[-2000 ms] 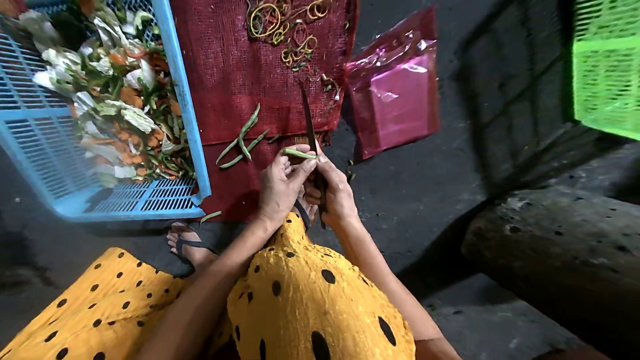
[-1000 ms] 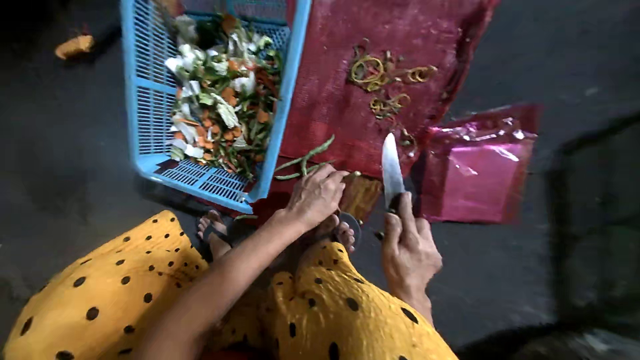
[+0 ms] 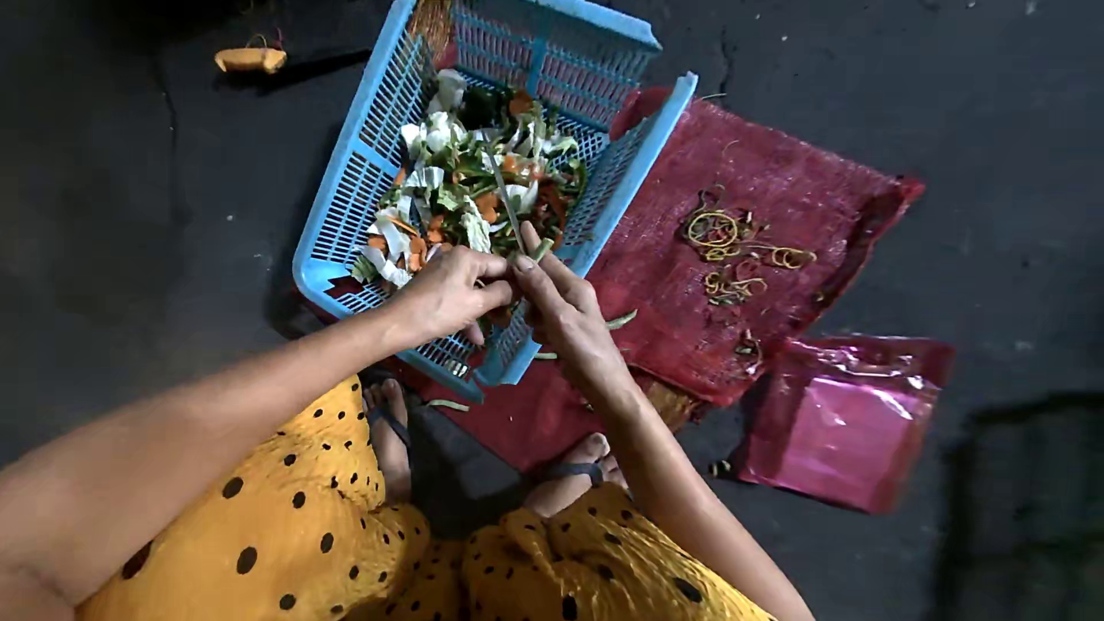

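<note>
Over the near end of a blue plastic basket (image 3: 642,181), my two hands meet. A knife (image 3: 504,194) is in my right hand (image 3: 569,310), its blade pointing away over cut vegetables (image 3: 466,190); the handle is hidden by the fingers. A short piece of green bean (image 3: 542,250) shows at my right fingertips, against the blade. My left hand (image 3: 453,293) pinches at the same spot, and what lies between its fingertips is mostly hidden. Another green bean (image 3: 621,320) lies just right of my right hand, partly covered by it.
A red mesh sack (image 3: 664,293) lies under and right of the basket, with several rubber bands (image 3: 711,231) on it. A pink plastic packet (image 3: 854,431) lies at the right. A yellow object (image 3: 250,59) is on the floor at upper left. My sandalled feet are close below the basket.
My hands, apart over the sack a second ago, have come together over the basket. The knife has moved from beside the pink packet to above the cut vegetables. The view has shifted.
</note>
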